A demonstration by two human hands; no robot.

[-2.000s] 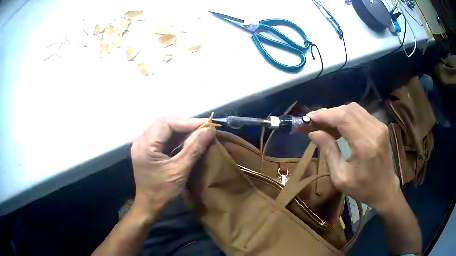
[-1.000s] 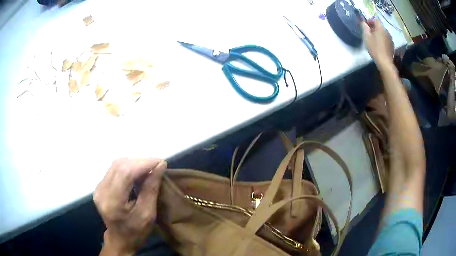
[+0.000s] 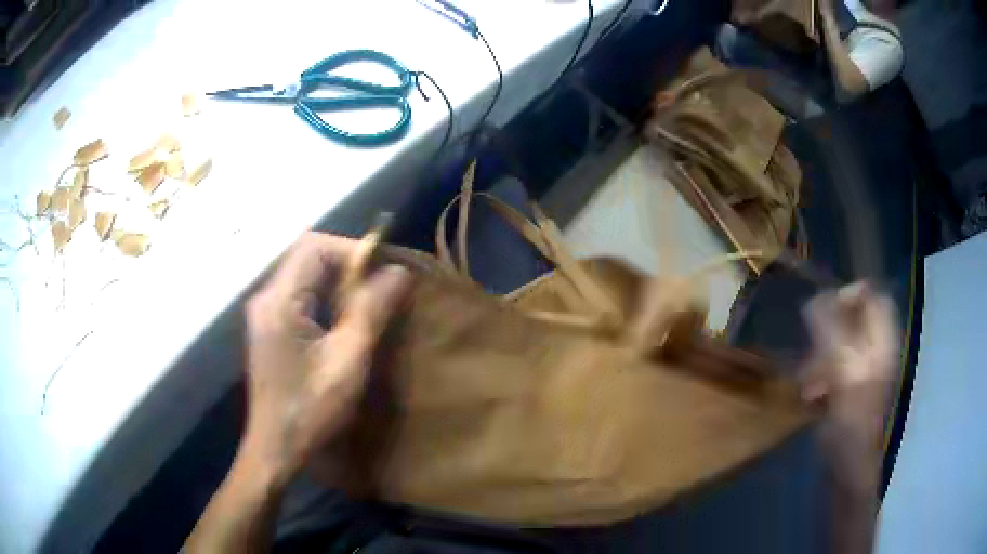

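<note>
A tan handbag (image 3: 541, 422) is stretched across my dark-clothed lap, its mouth and narrow straps toward the table. My left hand (image 3: 325, 325) pinches its upper left corner between thumb and fingers. My right hand (image 3: 850, 335) is blurred at the bag's right end. It appears to touch the right corner, but whether its fingers grip it cannot be told. The bag's middle and straps are blurred, and the inside is mostly hidden.
Teal-handled scissors (image 3: 352, 97) lie on the white table (image 3: 249, 162), a slim corded tool (image 3: 449, 15) beyond them. Tan offcuts (image 3: 81, 200) and threads are scattered at left. A tan bag pile (image 3: 736, 152) lies on a pale surface at right. Another person's arm (image 3: 850, 54) shows at upper right.
My right hand first moved the pen-like tool away to the dark round disc, and has now come back to the bag's right end without it. The bag is spread wider and the view has shifted right.
</note>
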